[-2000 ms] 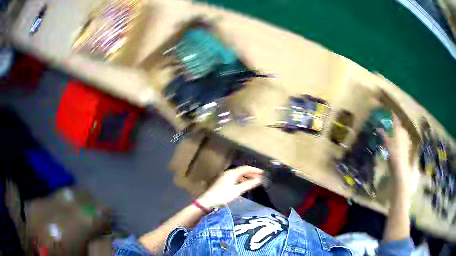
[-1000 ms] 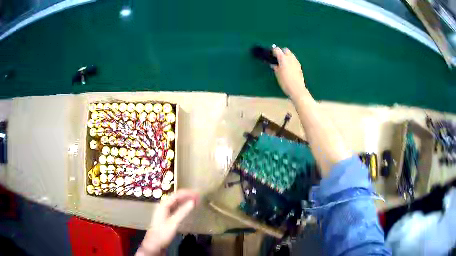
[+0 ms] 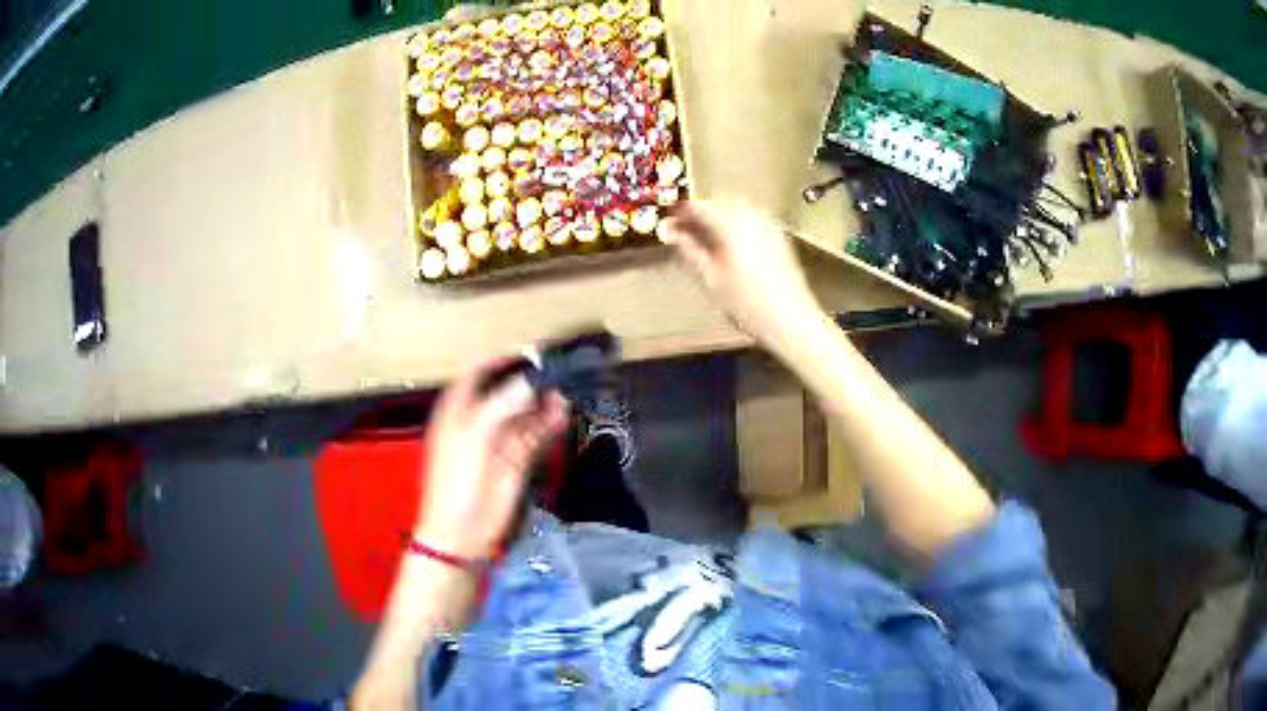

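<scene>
My left hand (image 3: 486,452), with a red band at the wrist, holds a blurred black plastic case (image 3: 574,364) just off the bench's near edge. My right hand (image 3: 730,257) is at the lower right corner of the battery box (image 3: 556,261), fingertips over the end of the bottom row; whether they grip a cell cannot be told. The battery box is packed with upright yellow cells (image 3: 493,211) with pale round ends and red and dark wires.
The board box (image 3: 868,278), with a green PCB panel (image 3: 917,111) and black cables (image 3: 931,243), stands at right. A black case (image 3: 88,285) lies far left. Cases with yellow stripes (image 3: 1114,167) lie near another box (image 3: 1202,167). Red stools (image 3: 1105,382) and a person's sleeve (image 3: 1230,417) show beyond the bench.
My right hand has let go of the black piece over the green belt and come back to the battery box. My left hand now holds a black case. The view has shifted.
</scene>
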